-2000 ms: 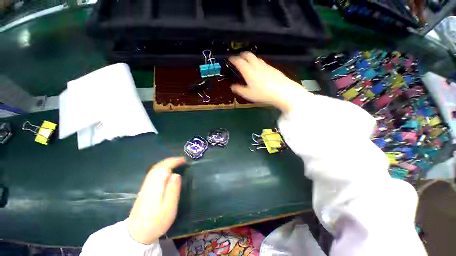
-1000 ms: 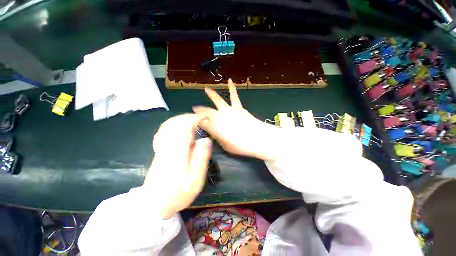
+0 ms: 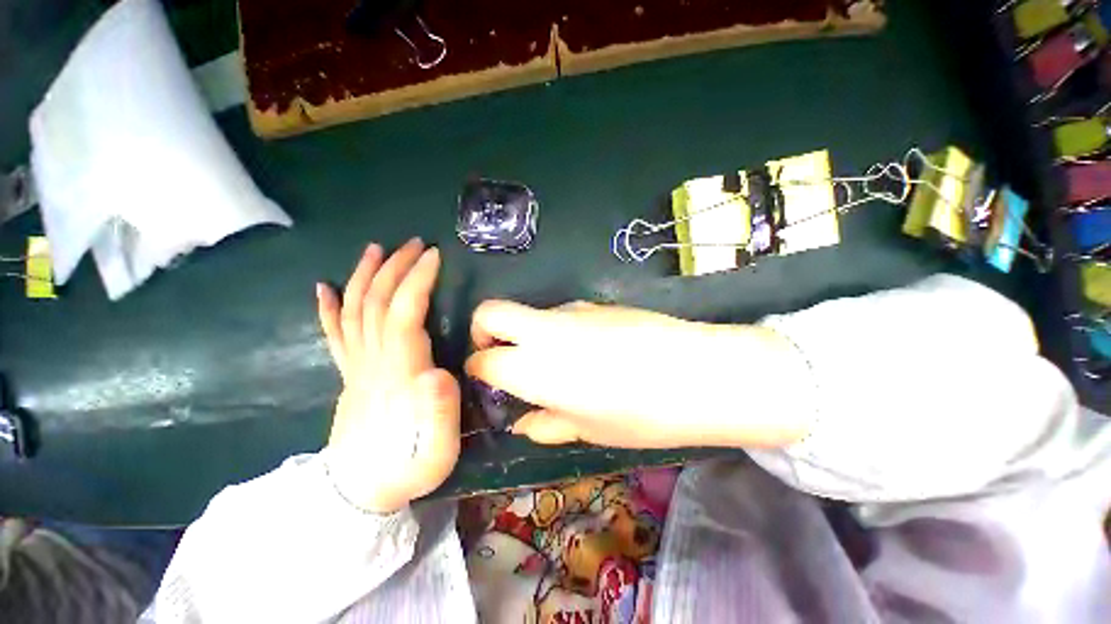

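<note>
One small glossy unit (image 3: 497,216) lies flat on the green bench beyond my hands. A second glossy unit (image 3: 497,405) is under my right hand near the bench's front edge, mostly hidden. My right hand (image 3: 573,372) has its fingers bent around this unit. My left hand (image 3: 392,366) is beside it with fingers apart, palm side against the bench, and holds nothing. A clipped unit (image 3: 758,213) with two yellow binder clips lies at the right. Another clipped unit (image 3: 977,217), with a yellow and a blue clip, lies farther right.
The wooden board (image 3: 402,79) lies at the far side with a black clip (image 3: 387,17) on it. White sheets (image 3: 140,146) and a yellow clip (image 3: 40,267) are at the left. The clip tray (image 3: 1036,232) is at the right edge. A dark unit (image 3: 12,429) is at the far left.
The view has moved closer and lower. My hands have moved apart from each other. My right hand is now down on a unit near the front edge, and another unit is uncovered beyond it.
</note>
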